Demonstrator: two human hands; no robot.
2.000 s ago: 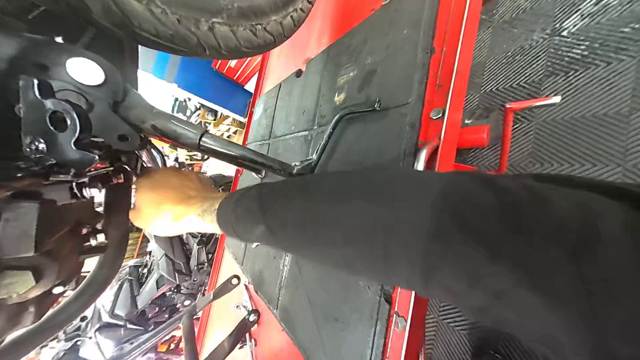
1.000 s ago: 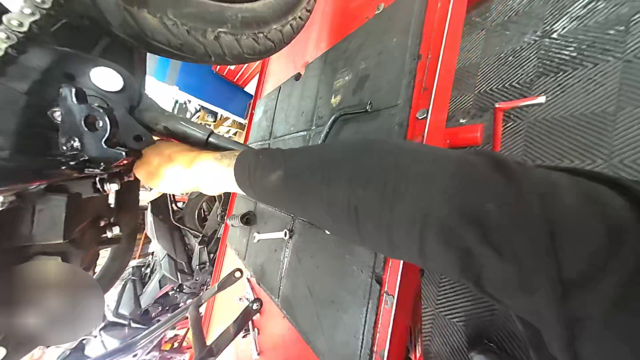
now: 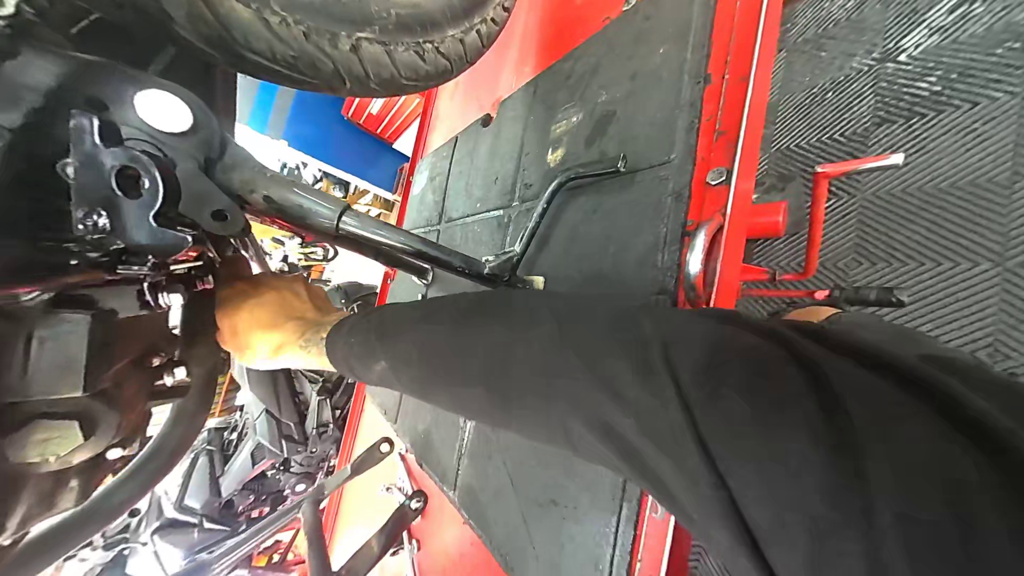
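My left hand (image 3: 272,324), in a black sleeve (image 3: 560,360), reaches in from the right under a motorcycle. Its back faces me and its fingers curl in behind a black hose or tube (image 3: 192,400), beside small bolts and fittings (image 3: 172,302). The fingertips are hidden, so what they hold does not show. Above the hand is a black metal bracket (image 3: 128,184) with holes. The side stand (image 3: 416,248) extends rightward to the lift table. My right hand is not clearly seen; a patch of bare skin (image 3: 812,314) shows past the sleeve, too little to identify.
A tire (image 3: 344,40) is at the top. The black lift surface (image 3: 608,208) has a red frame (image 3: 732,144); a red crank-like lever (image 3: 816,216) and a black-handled bar (image 3: 868,296) stick out over the patterned floor (image 3: 944,232). Black metal links (image 3: 384,528) lie at lower left.
A wrench and a spring-like part seen on the lift surface one second ago are out of sight behind the arm. The hand stays at about the same spot under the motorcycle.
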